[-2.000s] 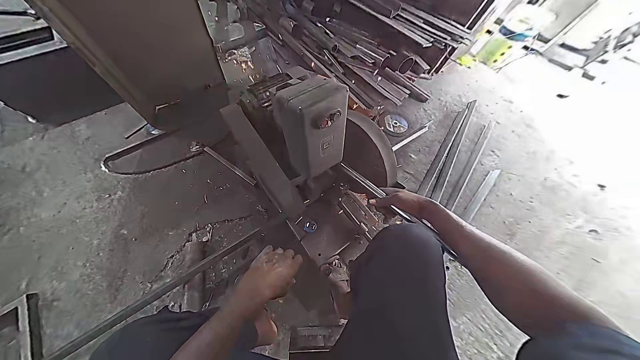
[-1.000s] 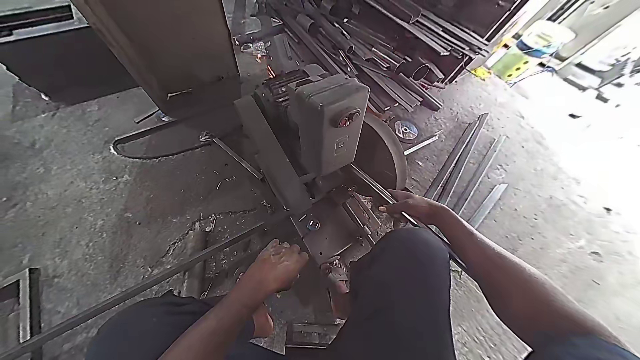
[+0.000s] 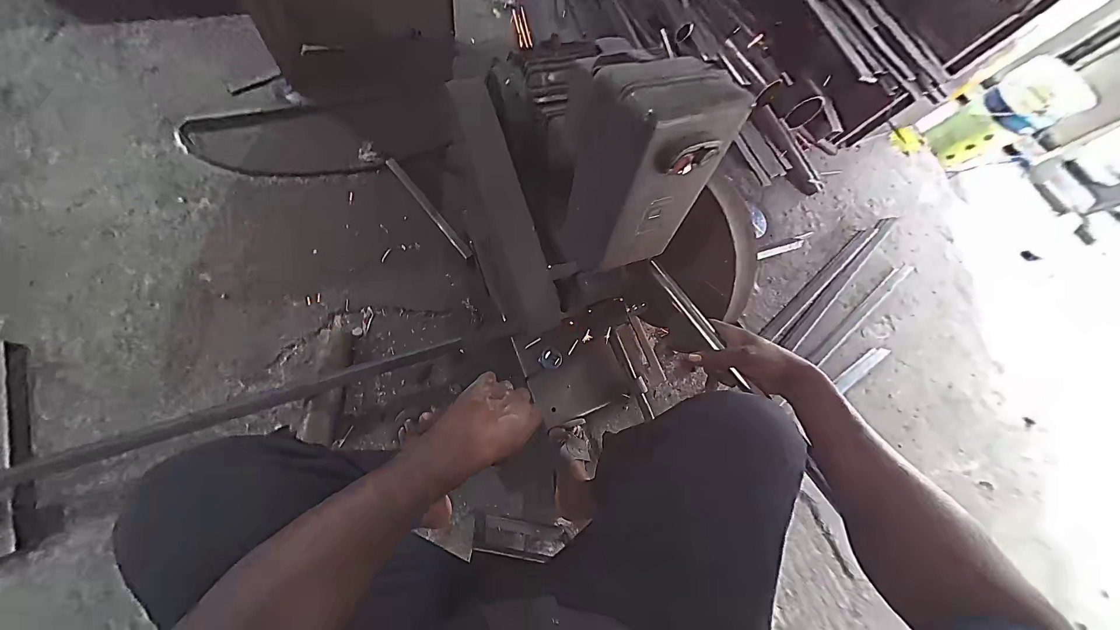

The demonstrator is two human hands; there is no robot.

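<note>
A floor-standing abrasive cut-off saw with a grey switch box stands in front of me, its round wheel guard to the right. Sparks fly about its metal base. My right hand is closed around a slim metal bar, the saw's handle by its look, right of the base. My left hand is a fist at the base's near left edge; whether it grips anything there is hidden. A long metal bar runs from the far left to the saw, behind my left hand.
Cut metal lengths lie on the floor at the right, with a pile of tubes and bars behind the saw. A large dark cabinet-like box stands at the back left. A loop of cable or strip lies before it. My bare feet are close to the base.
Sparks now show around the saw's base, where one second ago none were plain. The switch box has tipped a little. Both hands remain at about the same places on the saw.
</note>
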